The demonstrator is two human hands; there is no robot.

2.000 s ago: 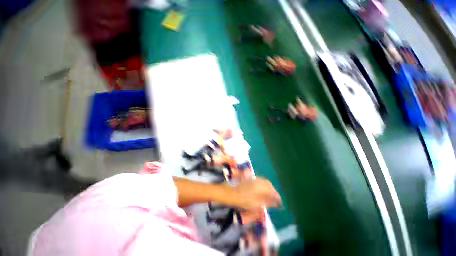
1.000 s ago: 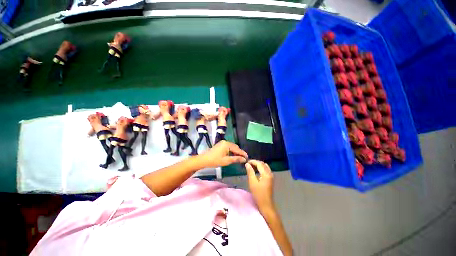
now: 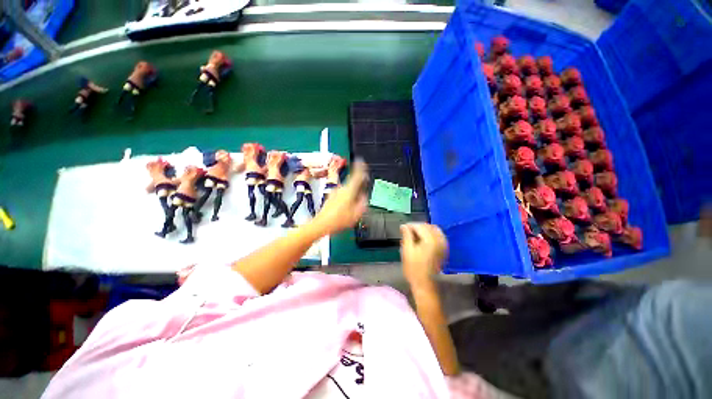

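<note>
Several red-haired figures with dark legs (image 3: pixel 187 187) lie on the white mat (image 3: pixel 94 226) at the belt's near edge. My left hand (image 3: pixel 347 201) is just right of the rightmost figure on the mat, over the edge of the black tray (image 3: pixel 381 136). It is blurred, and I cannot tell whether it holds anything. My right hand (image 3: pixel 424 248) is curled beside the tray's near right corner; its grip is hidden. A blue crate (image 3: pixel 457 148) stands at the right, with rows of red heads (image 3: pixel 550 152) upright inside.
A green note (image 3: pixel 391 196) lies on the black tray. More figures (image 3: pixel 211 76) lie on the green belt (image 3: pixel 312 78). A parts tray (image 3: pixel 187 17) is across the belt. A blue panel (image 3: pixel 663 101) stands beyond the crate. A person's grey-blue clothing (image 3: pixel 640 335) shows at the lower right.
My hands were together before the tray and are now apart, the left one further up and left. The person at the lower right has come into view. Another belt figure shows at far left.
</note>
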